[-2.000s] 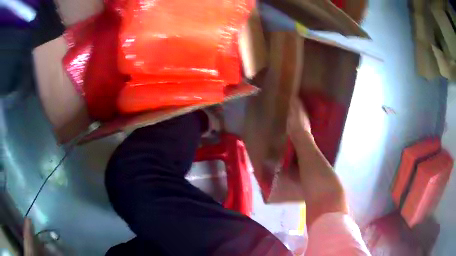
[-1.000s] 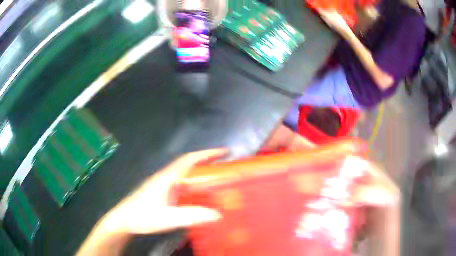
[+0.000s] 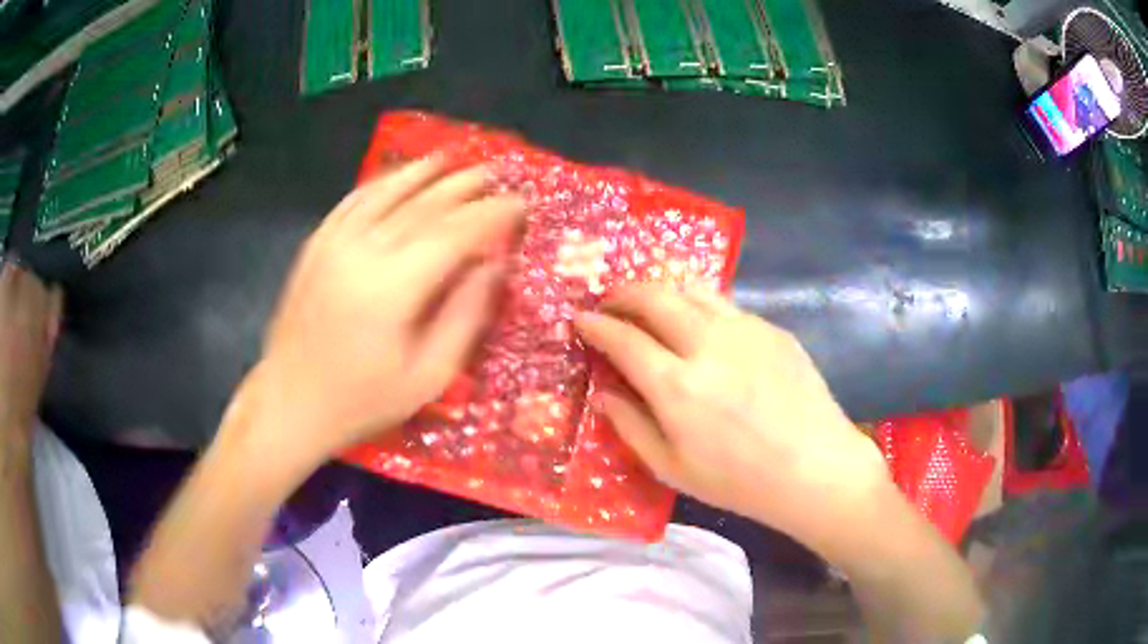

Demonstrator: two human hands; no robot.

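A red bubble wrap sheet (image 3: 655, 227), shiny and dimpled, lies folded and slightly turned on the black bench, at its front edge. My left hand (image 3: 390, 289) is over its left part, blurred, fingers bent and pointing up and right. My right hand (image 3: 718, 390) is on its right part, with thumb and fingertips near a fold line at the middle. Whether either hand pinches the wrap is not clear. No board shows plainly through the wrap.
Stacked green PCB panels (image 3: 126, 138) lie back left, a two-strip piece (image 3: 365, 38) and a wider stack (image 3: 699, 44) at the back. A lit smartphone (image 3: 1076, 107) and fan (image 3: 1108, 57) are at right. Red wrap (image 3: 934, 466) is below right. Another person's hand (image 3: 25, 327) is at far left.
The view has swung from the cartons to the bench. The red wrap, held up by both hands a second ago, now lies flat on the black bench with both hands over it.
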